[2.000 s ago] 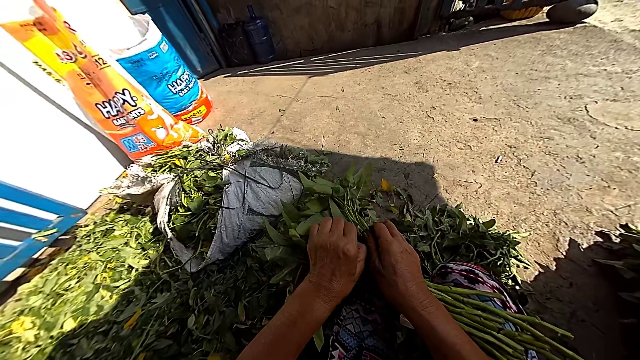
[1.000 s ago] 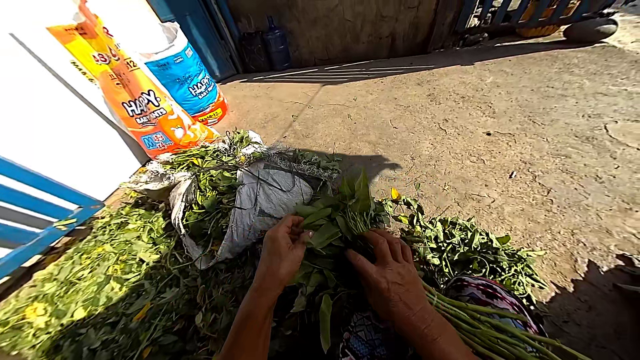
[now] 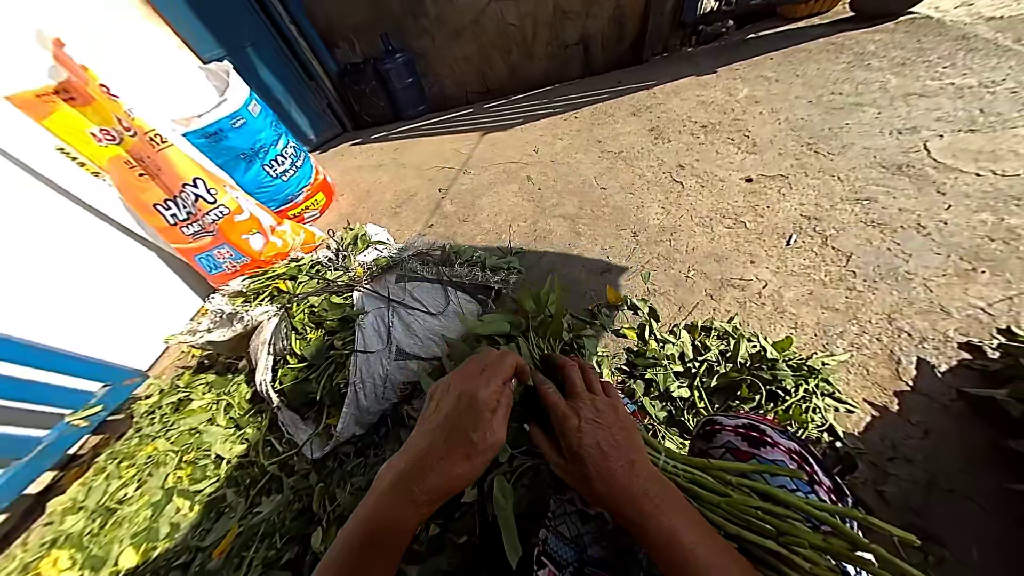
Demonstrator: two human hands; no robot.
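Observation:
Both my hands meet over a bunch of leafy green stems (image 3: 548,324) above my lap. My left hand (image 3: 472,416) has its fingers curled and pinched at the leaves near the top of the bunch. Close beside it, my right hand (image 3: 588,428) closes around the bunch, its fingertips near the left ones. Long bare green stalks (image 3: 768,504) run from under my right forearm to the lower right, across the patterned cloth (image 3: 780,444) on my knee. What lies under my palms is hidden.
A white woven sack (image 3: 392,344) full of leafy greens lies at the left, with loose leaves (image 3: 160,472) spread below it. More greens (image 3: 720,368) lie on the concrete at right. Orange (image 3: 192,200) and blue (image 3: 256,152) Happy baby pants bags stand behind, near a blue water jug (image 3: 402,80).
My left hand has moved right, from the left edge of the bunch to beside my right hand. Two seconds ago the hands were also side by side.

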